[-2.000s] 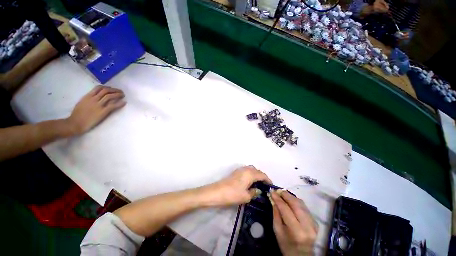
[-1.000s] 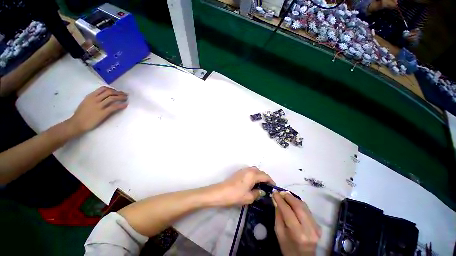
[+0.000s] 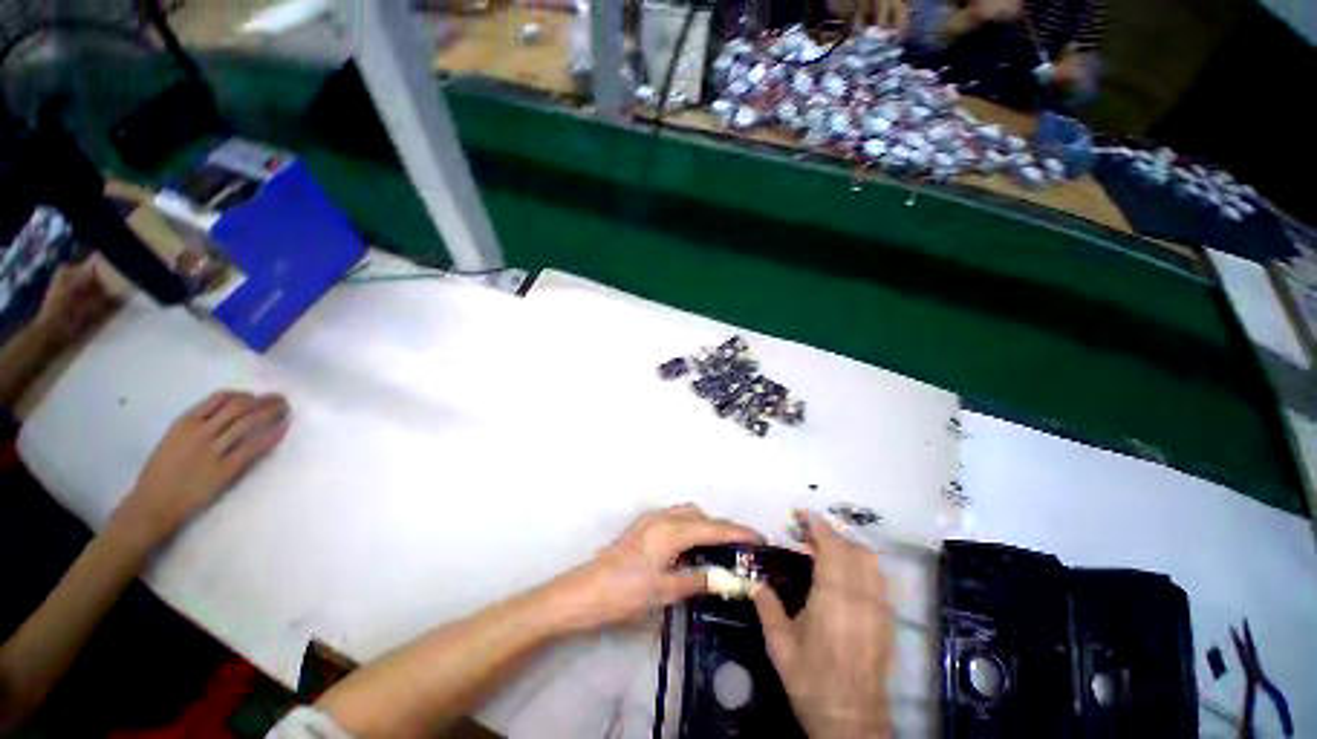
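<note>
A black plastic housing (image 3: 722,650) with a round pale spot lies at the bottom centre, cut off by the frame edge. My left hand (image 3: 650,566) holds the housing's far edge, its fingers over the rim beside a pale fitting or finger cover (image 3: 727,582). My right hand (image 3: 835,621) is blurred, at the right side of the same edge, thumb towards it and index finger raised. Whether it grips anything I cannot tell. A loose pile of small dark and silver components (image 3: 737,384) lies on the white bench beyond my hands.
More black housings (image 3: 1011,635) stand at right, with pliers (image 3: 1257,679) and a small black piece (image 3: 1216,661) beyond. Another person's hand (image 3: 217,448) rests on the bench at left, near a blue bench unit (image 3: 282,253). A green conveyor (image 3: 867,274) runs behind.
The view has shifted, showing the pliers at right. My right hand's fingers have spread from their pinch at the housing edge. My left hand stays on the edge.
</note>
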